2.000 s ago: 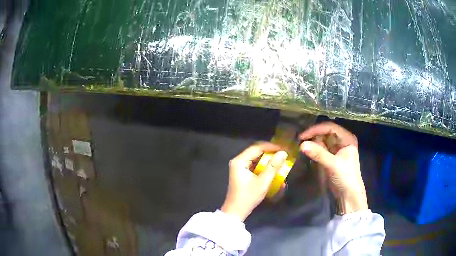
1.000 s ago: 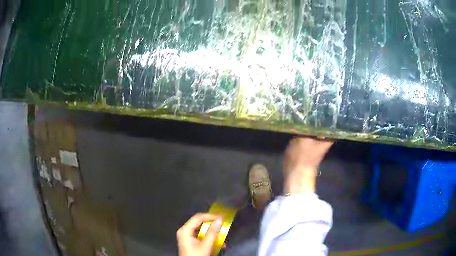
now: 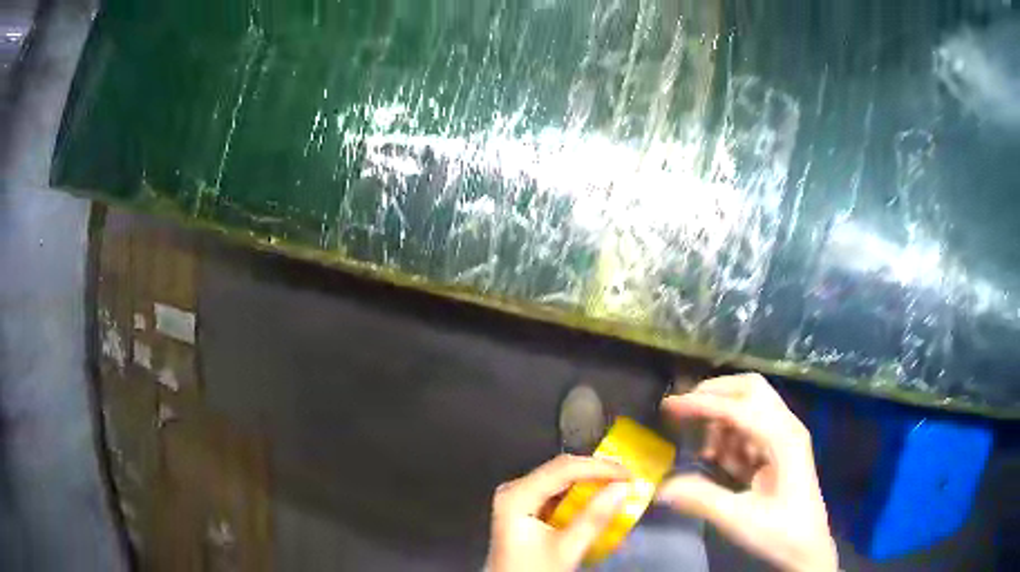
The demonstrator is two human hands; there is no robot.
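Note:
The yellow tape roll point(image 3: 617, 492) is below the table's front edge, low in the view. My left hand point(image 3: 554, 516) is shut on it, with the thumb and fingers on its near side. My right hand point(image 3: 755, 464) is just right of the roll, with thumb and fingers curled and a gap between them; whether it pinches a tape end cannot be told. The green table top point(image 3: 168, 123) above is glossy, with whitish tape lines and wrinkles. Its yellowish front edge point(image 3: 481, 299) slants down to the right, above both hands.
Brown cardboard point(image 3: 213, 447) with white label scraps stands below left. A blue plastic stool or crate point(image 3: 934, 486) is below right, under the table edge. The toe of a shoe point(image 3: 582, 419) shows on the dark floor behind the roll.
My right hand has come away from the table edge and down towards the roll. My left hand has moved up and right with the roll. The view has tilted.

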